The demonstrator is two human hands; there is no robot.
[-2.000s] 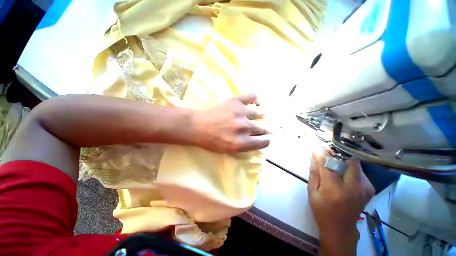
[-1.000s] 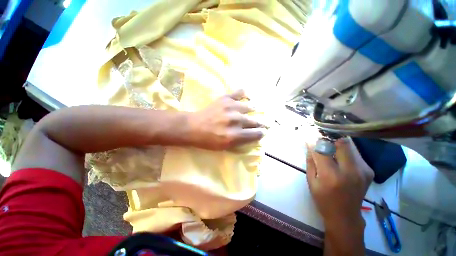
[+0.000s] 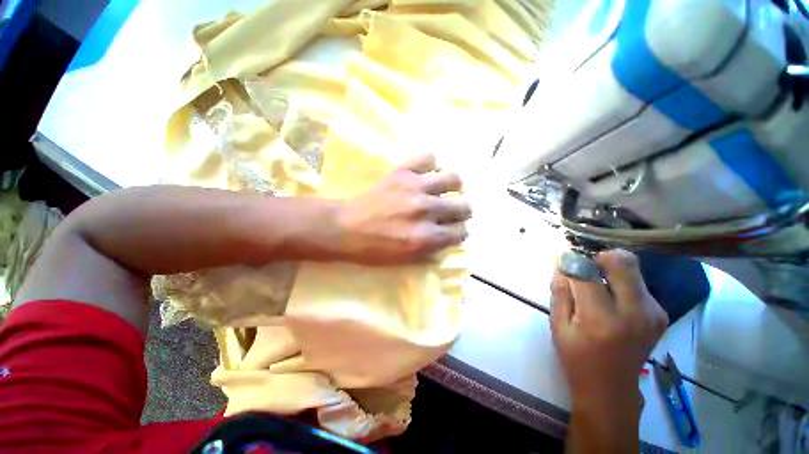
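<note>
A yellow garment (image 3: 373, 310) is bunched over the white table and hangs over its front edge. Lace-like parts (image 3: 306, 142) show in its folds. My left hand (image 3: 408, 213) lies on the garment, palm down, with its fingertips at the right edge of the cloth. My right hand (image 3: 608, 315) is beside the metal parts under the sewing machine head (image 3: 683, 106), with a wide silvery ring on it. Its fingertips are partly hidden by the machine, and I cannot tell if they hold anything. Glare washes out the area around the needle.
Blue-handled snips (image 3: 677, 403) lie on the table at the lower right, near a small red item. A black object (image 3: 670, 279) sits behind my right hand. A measuring strip (image 3: 497, 395) runs along the front table edge. Pale cloth (image 3: 35, 244) is heaped at far left.
The camera view has shifted, so the machine and snips sit differently in the picture. My left hand stays on the cloth. My right hand stays by the machine, its fingers slightly changed.
</note>
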